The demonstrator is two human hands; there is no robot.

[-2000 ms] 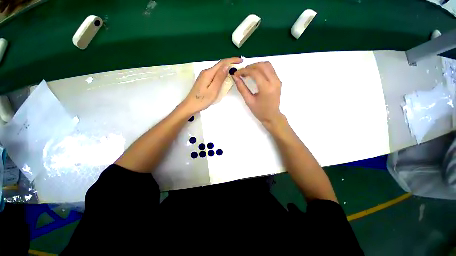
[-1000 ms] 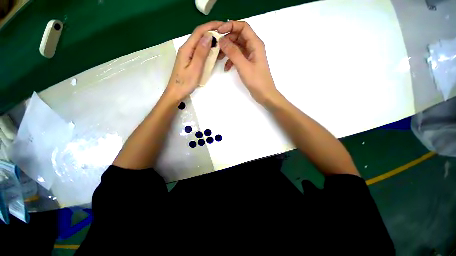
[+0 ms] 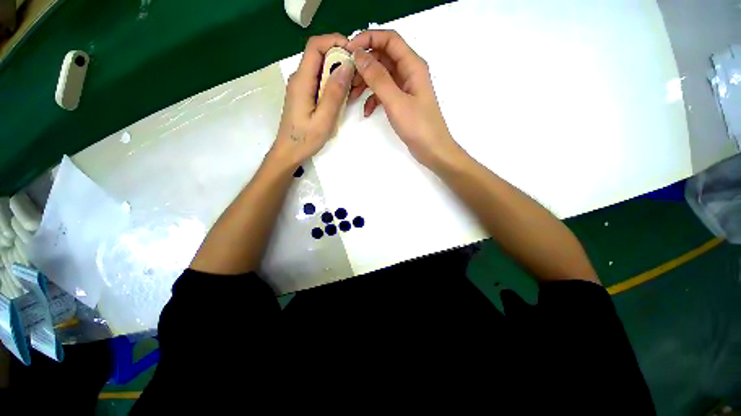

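Observation:
A white oblong housing (image 3: 335, 58) is held upright over the white-covered table, with a dark round spot near its far end. My left hand (image 3: 313, 106) is closed around it, the thumb lying on its face just below the spot and partly covering it. My right hand (image 3: 400, 89) is at the housing's right edge near the far end, fingers bent; whether it grips the housing or a small piece is hidden. Several dark round discs (image 3: 327, 218) lie in a loose group on the table nearer my body, with one more disc (image 3: 299, 171) beside my left forearm.
The green conveyor belt (image 3: 187, 57) runs beyond the table, carrying a housing with a dark spot (image 3: 72, 80) and another housing (image 3: 302, 10) at the top edge. A loose white sheet (image 3: 69, 227) lies left. White housings (image 3: 20, 215) are piled at far left, beside light-blue packets (image 3: 36, 313).
The view has turned and shifted. The housing came up into clearer view in my left hand, and my left thumb moved onto its face by the spot. The belt housings shifted left in view.

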